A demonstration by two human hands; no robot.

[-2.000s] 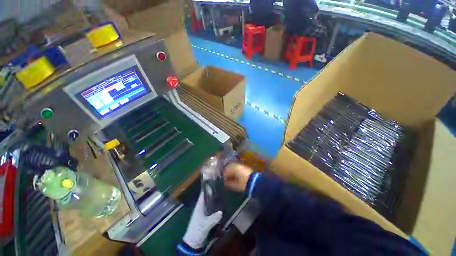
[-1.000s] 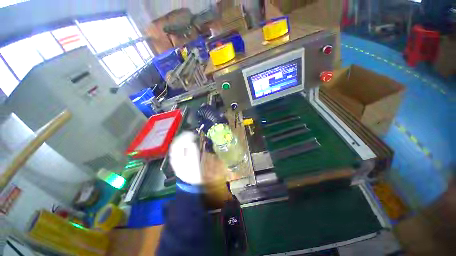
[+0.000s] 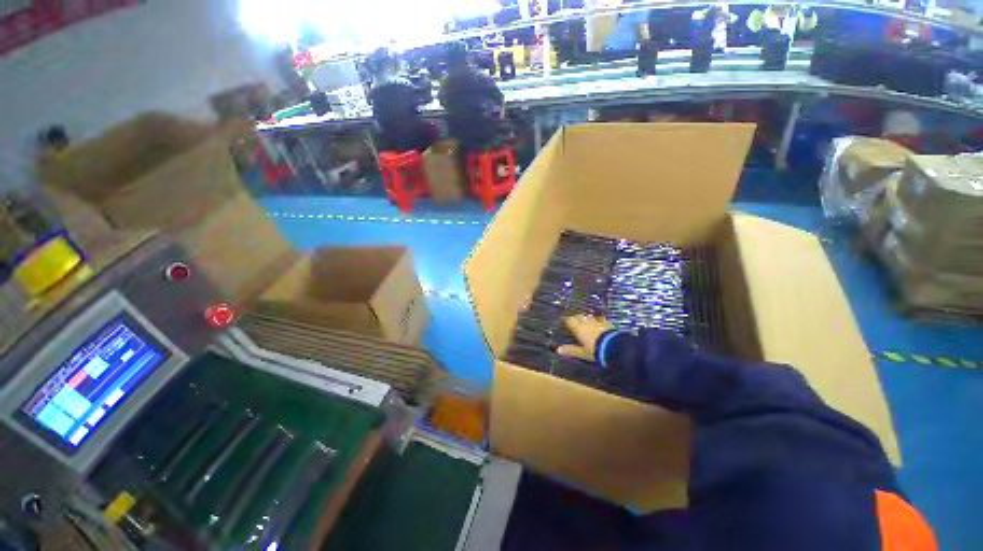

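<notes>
A large open brown carton [image 3: 587,436] stands to the right of the machine, packed with rows of dark flat pieces [image 3: 566,274] in shiny clear wrapping. My right hand [image 3: 585,335], bare, reaches into the carton and rests on the pieces at its near left part. Its fingers are spread, and no piece shows lifted in it. My left hand is not in view. Several dark pieces [image 3: 254,469] lie spaced apart on the green belt [image 3: 356,400] below the touchscreen [image 3: 92,377].
Red emergency button [image 3: 220,314] and metal guide rail [image 3: 313,371] edge the machine. A smaller open carton [image 3: 372,296] stands behind the rail. Red stools [image 3: 493,172] and seated people are behind. Stacked boxes [image 3: 943,221] stand at far right.
The view has swung right from the bottle and tray to the carton. The gloved left hand has left the view. My right hand now reaches into the carton.
</notes>
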